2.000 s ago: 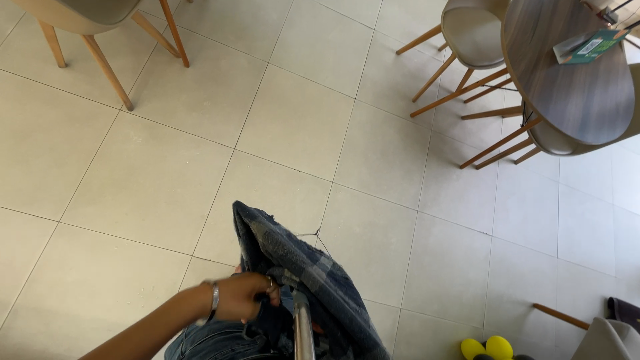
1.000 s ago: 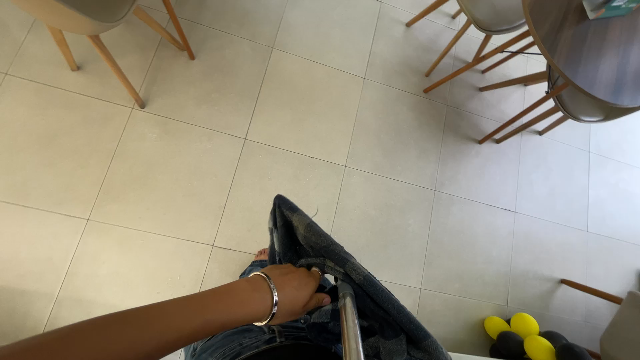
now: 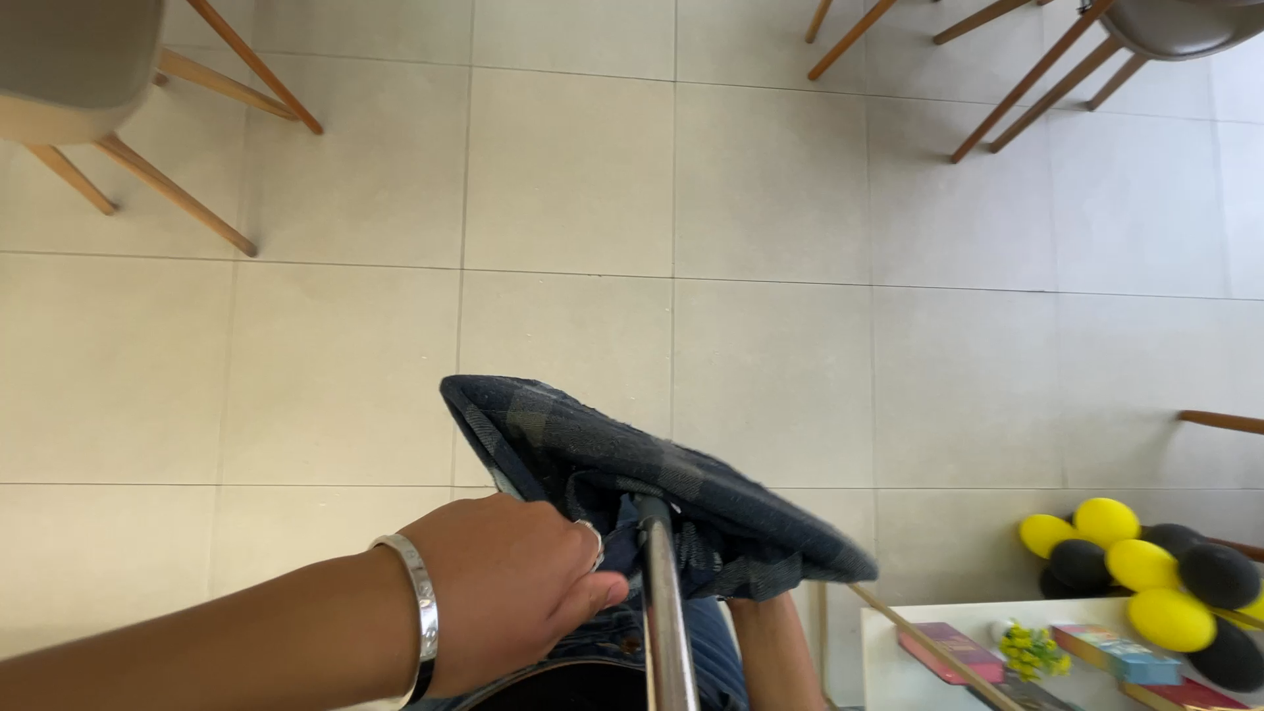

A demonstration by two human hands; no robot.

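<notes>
A dark blue plaid cloth (image 3: 632,449) is draped over the far end of a shiny metal pole (image 3: 667,602), which rises toward me at the bottom centre. The cloth forms a long, slanted shape above the floor. My left hand (image 3: 504,583), with a silver bangle and a ring, grips bunched cloth just left of the pole; its fingertips are hidden in the folds. A bare forearm, apparently my right, comes up right of the pole, and the cloth covers its hand. Blue jeans show behind the pole.
Chairs with wooden legs stand at the upper left (image 3: 79,59) and upper right (image 3: 1175,30). At the lower right, yellow and black balloons (image 3: 1141,568) lie beside a white surface (image 3: 889,642) holding books (image 3: 953,652) and yellow flowers (image 3: 1032,652). Pale tiles (image 3: 568,168) cover the floor.
The cloth-covered end has swung from a steep slant to a flatter one. A bare forearm now shows right of the pole. The view has shifted, bringing the white surface into sight.
</notes>
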